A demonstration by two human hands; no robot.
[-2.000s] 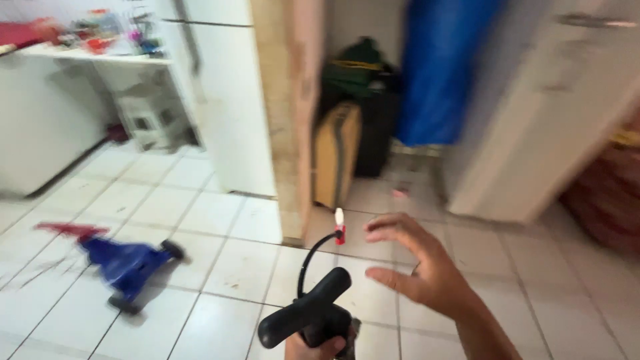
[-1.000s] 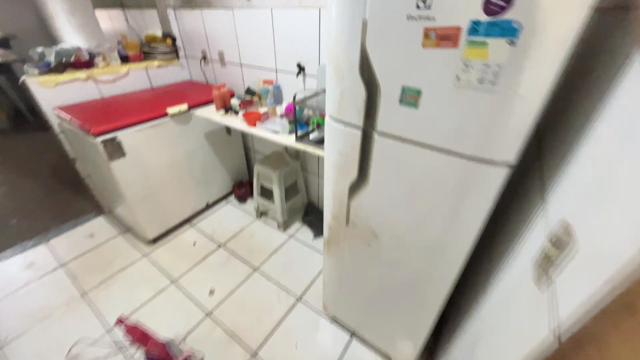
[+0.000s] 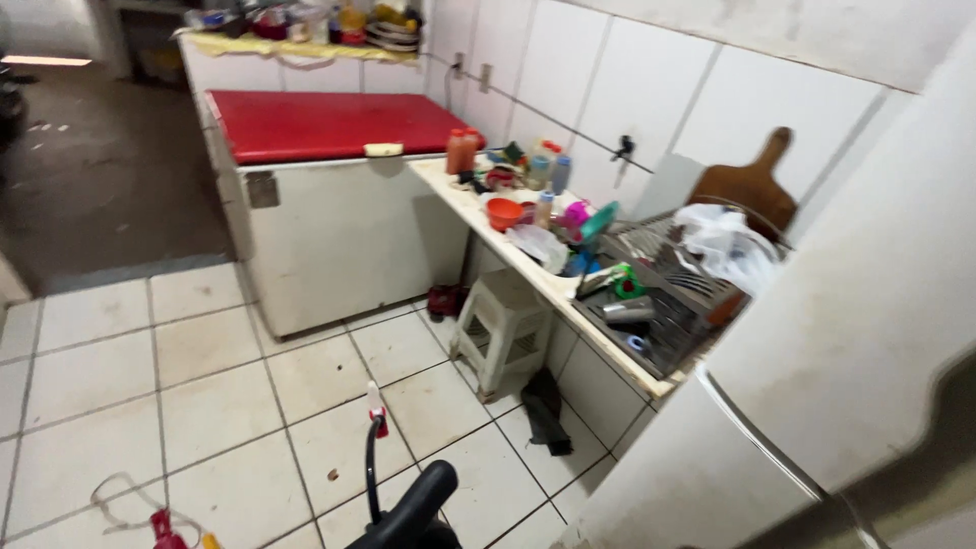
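Note:
A black T-shaped handle (image 3: 415,507), probably of a hand pump, rises from the bottom edge. From it a thin black hose (image 3: 371,465) curves up to a red and white nozzle (image 3: 378,419). Neither of my hands shows in this view; whatever holds the handle is below the frame. Beyond the hose lies the white tiled floor. A red object with a yellow part (image 3: 169,530) is cut off at the lower left.
A chest freezer with a red lid (image 3: 328,126) stands ahead. A narrow counter (image 3: 526,263) holds bottles, bowls and a dish rack (image 3: 686,305). Beneath are a white plastic stool (image 3: 503,328) and a dark cloth (image 3: 545,412). A white refrigerator (image 3: 709,450) borders the right.
The view has swung left from the doorway to the freezer and counter. A hand seen near the nozzle two seconds ago is out of view. The handle and hose are visible again.

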